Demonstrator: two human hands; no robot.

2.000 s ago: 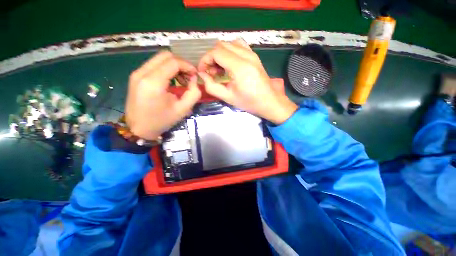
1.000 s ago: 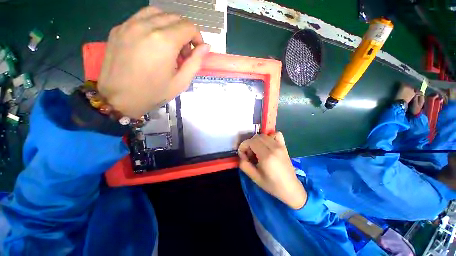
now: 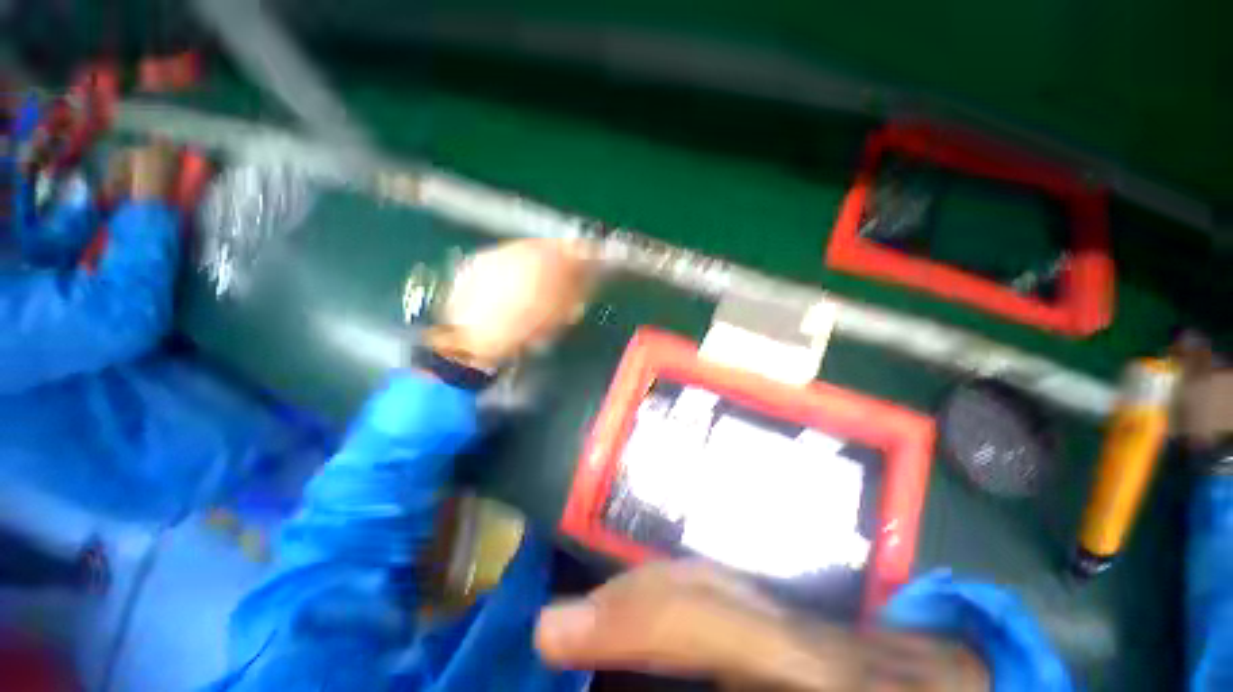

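The picture is blurred. The red fixture (image 3: 619, 430) lies on the dark green bench with the open tablet inside; its battery pack (image 3: 771, 493) shines bright white. My left hand (image 3: 514, 300) is left of the fixture, over a few small white-green components (image 3: 421, 291); its fingertips are too blurred to show whether it holds anything. My right hand (image 3: 690, 625) is low in front of the fixture's near edge, also blurred, with its grip unclear. The pale adhesive sheet (image 3: 767, 338) lies at the fixture's far edge.
A screw dish (image 3: 994, 439) and a yellow electric screwdriver (image 3: 1125, 473) are right of the fixture, with another person's hand (image 3: 1206, 399) at the screwdriver's top. A second red frame (image 3: 865, 243) lies on the conveyor. A clear plastic bag (image 3: 244, 223) and another worker's sleeve (image 3: 115, 291) are at left.
The view has swung left. My left hand has moved from above the tablet to the left of the fixture. My right hand has left the fixture's right corner and is now in front of its near edge.
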